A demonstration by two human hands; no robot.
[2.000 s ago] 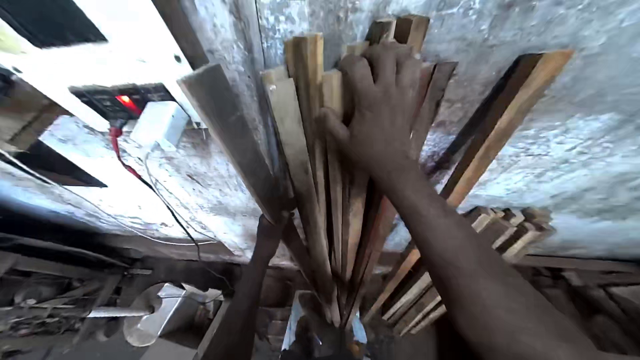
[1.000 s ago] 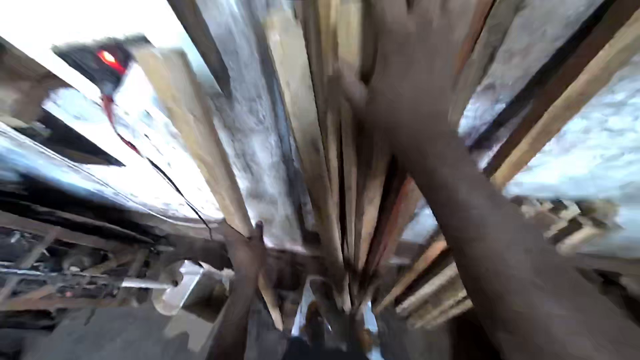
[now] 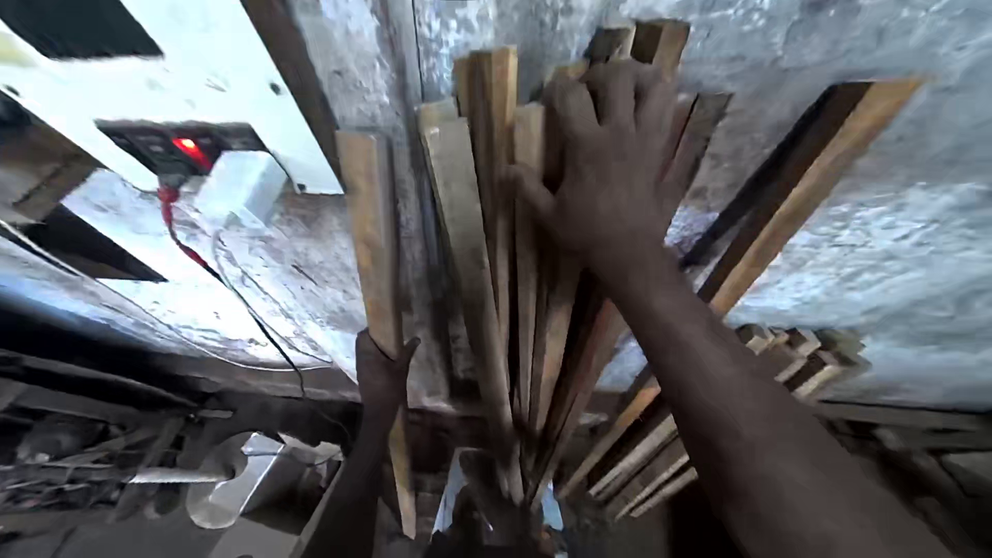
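Note:
My left hand (image 3: 384, 376) is wrapped around a long wooden strip (image 3: 370, 240), which stands apart to the left of a bundle of wooden strips (image 3: 467, 225). The bundle leans on the wall and its strips come together low down. My right hand (image 3: 608, 159) lies over the upper part of the bundle, fingers bent over the tops of some strips. Whether its fingers close around any one strip cannot be told.
A thicker wooden batten (image 3: 814, 190) leans on the wall at right, above a stack of shorter strips (image 3: 806, 360). At left are a socket panel (image 3: 182, 147) with a lit red switch, a white plug adapter (image 3: 242, 190) and hanging cables. A white box-like object (image 3: 256, 473) sits below.
The strip in my left hand has swung away from the bundle, and it now stands more upright. My right hand is still on the bundle.

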